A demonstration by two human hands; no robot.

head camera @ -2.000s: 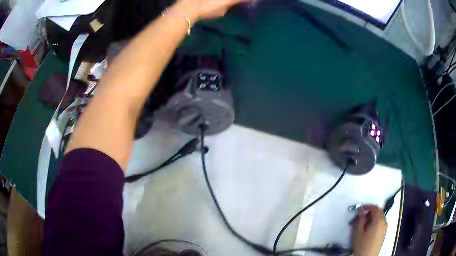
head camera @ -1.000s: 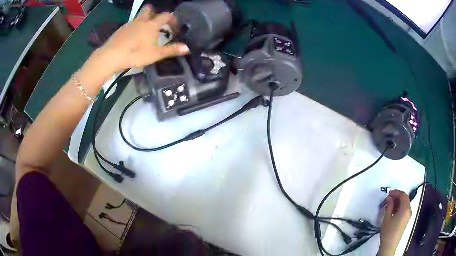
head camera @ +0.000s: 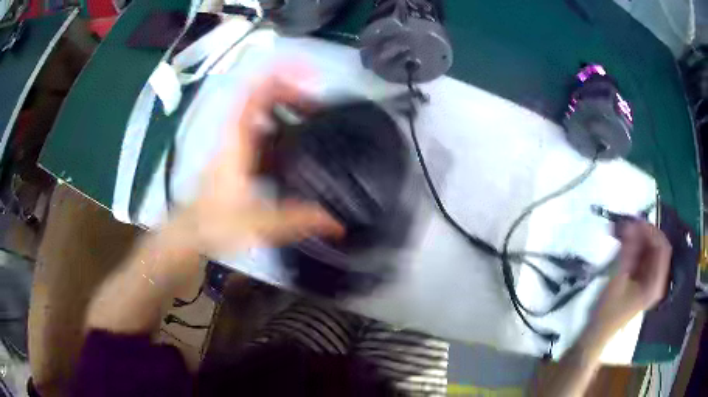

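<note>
My left hand point(head camera: 256, 186), blurred by motion, grips a dark camera point(head camera: 353, 178) above the left part of the white sheet point(head camera: 466, 139). The thumb is across its near side and the other fingers are at its left. My right hand point(head camera: 644, 267) is at the right of the sheet with fingers bent beside a small thin item point(head camera: 609, 212); whether it holds that item is unclear. A grey camera base point(head camera: 407, 50) with a cable stands at the top centre. Another camera point(head camera: 599, 124) with pink-lit lights stands at the upper right, its cable running down the sheet.
Cable connectors point(head camera: 570, 271) lie bundled left of my right hand. White strips point(head camera: 136, 147) and a dark flat rectangle point(head camera: 167, 29) are at the upper left. Another grey camera point(head camera: 299, 12) is cut by the top edge. A dark pad point(head camera: 679, 248) is at the right. Striped cloth shows below the sheet.
My left hand has moved from the cameras at the upper left to the near middle and now holds a camera. The view has shifted, and my right hand has turned slightly.
</note>
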